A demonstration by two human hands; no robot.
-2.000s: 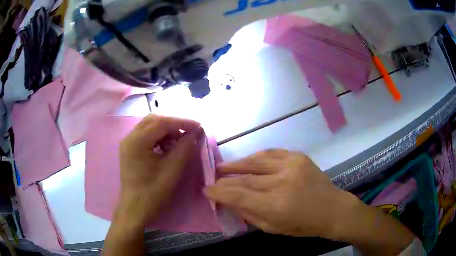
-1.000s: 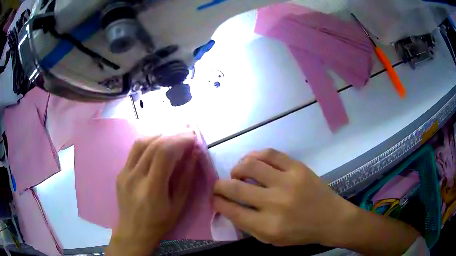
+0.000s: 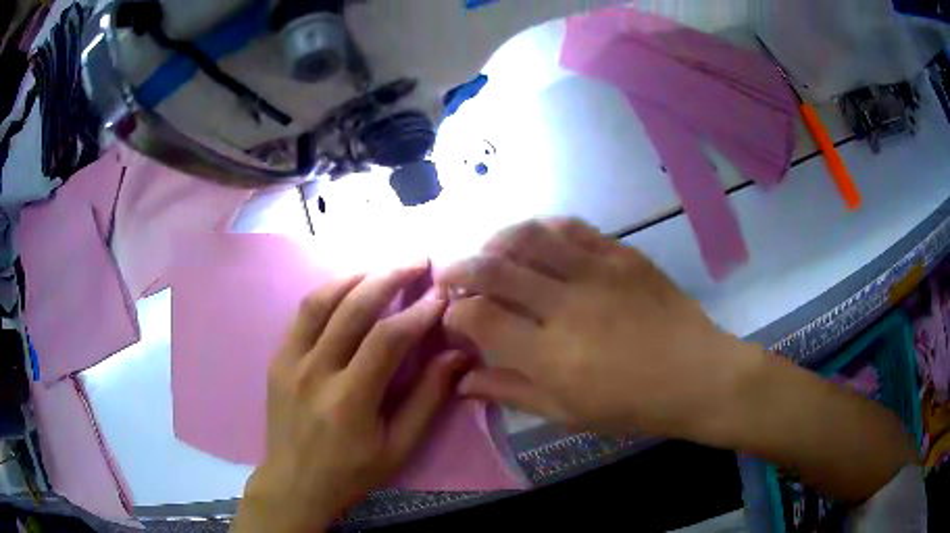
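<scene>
A pink cut panel [image 3: 224, 344] lies on the white table in front of the sewing machine head [image 3: 240, 115]. My left hand [image 3: 354, 375] is on the panel and pinches its right edge between the fingertips. My right hand [image 3: 583, 323] meets it at the top of the same edge, fingertips closed on the fabric. The fingers hide most of the edge, so I cannot tell how the layers lie there. The presser foot area [image 3: 417, 182] is above the hands in glare, and the needle cannot be made out.
Pink strips [image 3: 698, 115] fan out at the right, beside an orange-handled tool [image 3: 830, 151] and a dark metal part [image 3: 877, 109]. More pink panels [image 3: 78, 276] lie at left. A dark striped bundle [image 3: 65, 99] is upper left. A ruled table edge [image 3: 823, 323] curves above a teal basket [image 3: 898, 364].
My right hand has moved up along the panel's right edge to the left fingertips. My left hand stays on the panel, its fingers shifted slightly. The camera view has shifted a little.
</scene>
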